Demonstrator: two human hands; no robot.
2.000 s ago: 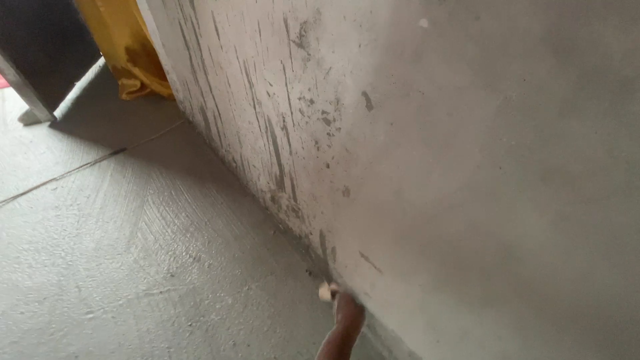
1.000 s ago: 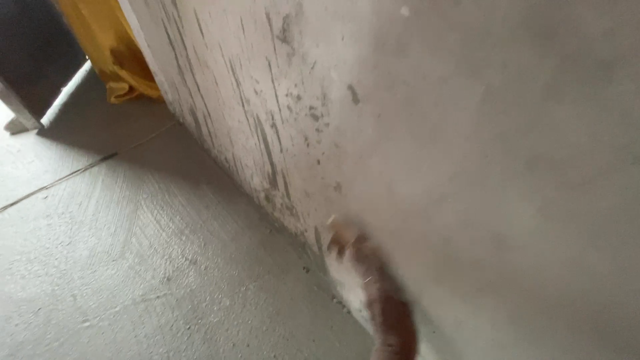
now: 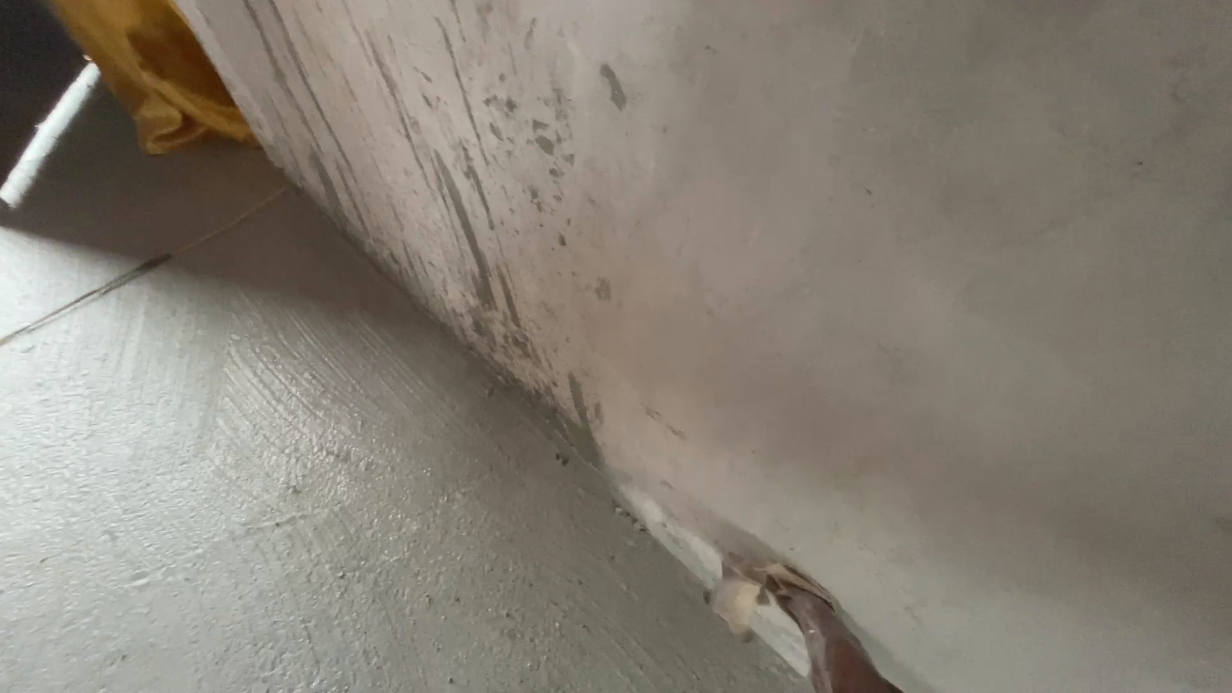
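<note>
My right hand (image 3: 784, 582) is at the foot of the plastered wall (image 3: 914, 289), low in the view, its forearm running out at the bottom edge. It holds a small pale piece (image 3: 736, 602) against the base of the wall, near the floor; blur hides whether this is sandpaper, cloth or something else. Dark streaks and patches (image 3: 472, 231) mark the wall up and to the left of the hand. A paler, whitish strip (image 3: 679, 534) runs along the wall's bottom edge by the fingers. My left hand is out of sight.
The rough grey concrete floor (image 3: 337, 510) meets the wall along a diagonal edge, with small crumbs (image 3: 626, 515) beside it. A thin line (image 3: 125, 274) crosses the floor. Yellow-orange fabric (image 3: 183, 96) hangs at the upper left, near a pale bar (image 3: 48, 135).
One second ago my right hand was higher on the wall, blurred by motion; now it is down at the wall's foot. Two seconds ago it was also low, with a pale piece at its fingers.
</note>
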